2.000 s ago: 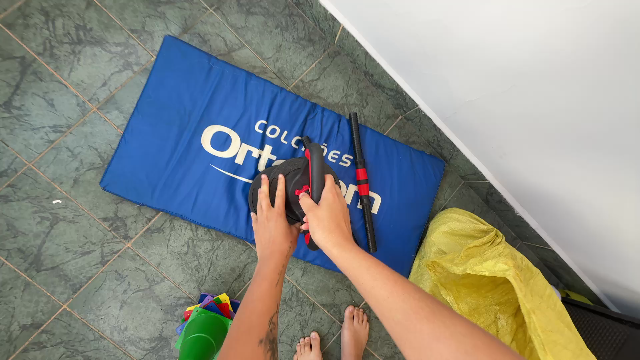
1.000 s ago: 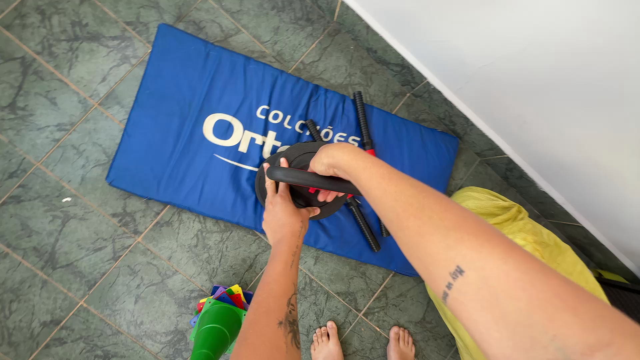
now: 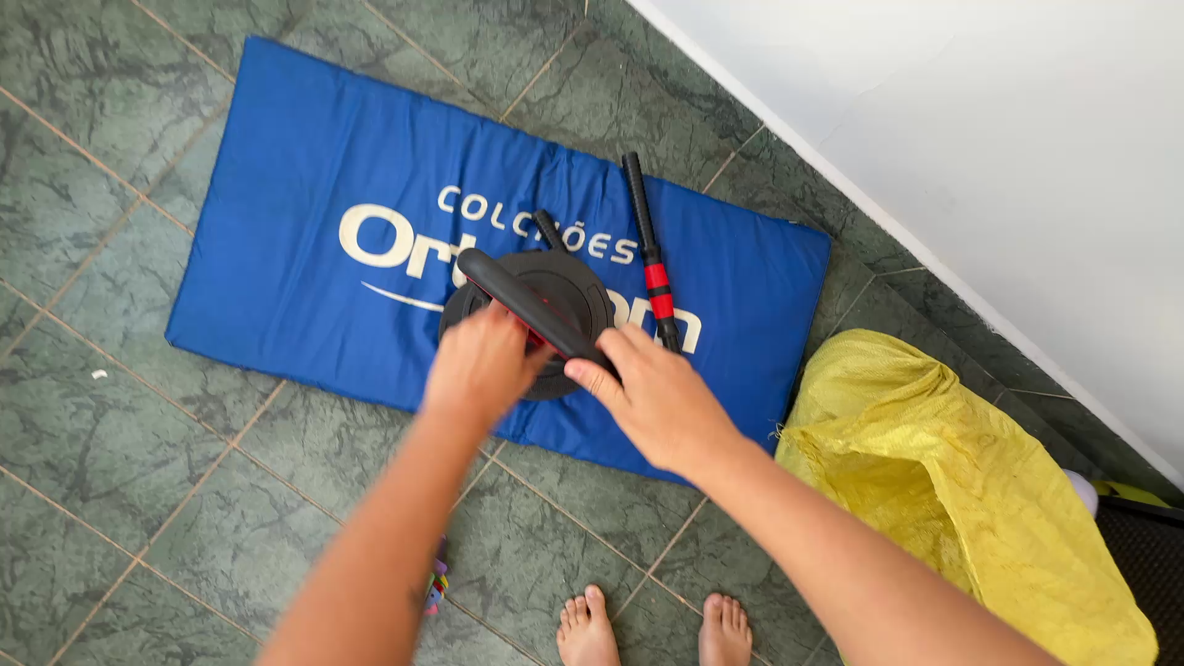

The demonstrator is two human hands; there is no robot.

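A blue padded mat (image 3: 287, 194) with white lettering lies on the tiled floor. On it are black round weight plates (image 3: 578, 287), partly under a curved black padded handle (image 3: 536, 310) with red parts. My right hand (image 3: 652, 388) grips the handle's lower right end, thumb over it. My left hand (image 3: 481, 361) is at the handle's red underside; its fingertips are hidden and blurred, so its hold is unclear. A black bar with a red middle (image 3: 658, 277) lies right of the plates. The end of another black bar (image 3: 548, 229) sticks out above the plates.
A yellow woven sack (image 3: 1017, 518) stands open at the lower right, beside a black mesh-like object (image 3: 1142, 555). A white wall (image 3: 971, 129) rises at the upper right. Small colourful pieces (image 3: 437, 583) show beside my left forearm. Two bare feet (image 3: 589, 634) are at the bottom.
My right hand has moved from the plates' centre to the handle's lower right end. The handle, upright two seconds ago, now slants. The green cone at the lower left is out of sight.
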